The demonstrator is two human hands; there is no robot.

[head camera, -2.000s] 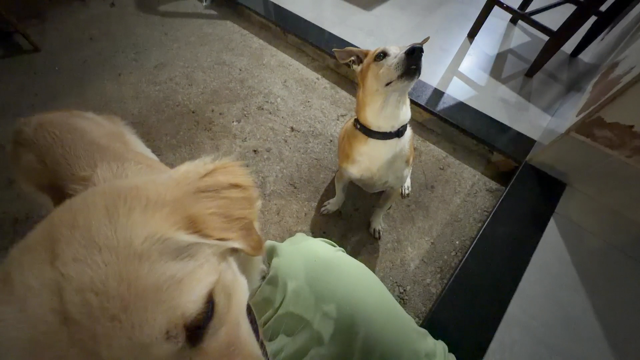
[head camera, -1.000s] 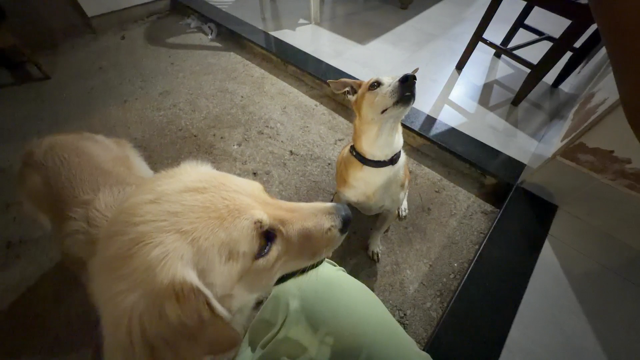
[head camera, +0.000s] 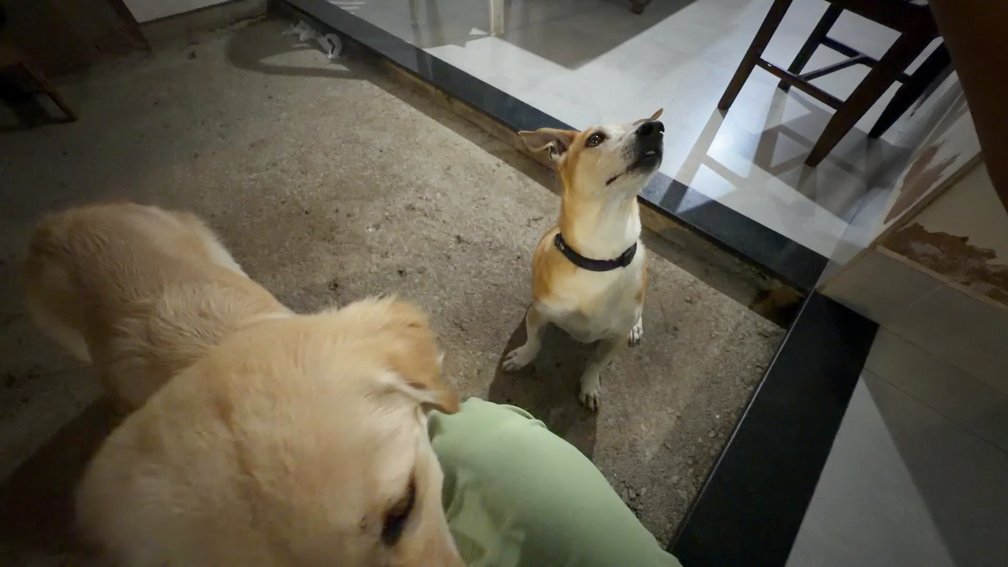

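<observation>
Neither my left hand nor my right hand shows in the head view. A light golden dog [head camera: 260, 441] stands close at the lower left, its head low and its muzzle cut off by the bottom edge. Its head touches or overlaps a knee in light green cloth [head camera: 535, 488] at the bottom middle. Beyond the knee a tan and white dog [head camera: 591, 299] sits upright on the rough floor, nose raised toward the upper right. It wears a dark collar [head camera: 596, 261].
A dark stone edge [head camera: 740, 228] borders the rough concrete floor [head camera: 354, 173], with pale tiles beyond. A dark stone strip [head camera: 780, 441] runs down the right. Dark wooden furniture legs [head camera: 854, 102] stand at the upper right. A crumpled whitish thing [head camera: 315, 39] lies far back.
The golden dog lifted its head and pointed its muzzle right one second ago; now its head is lowered again. The tan and white dog stays seated with its nose up.
</observation>
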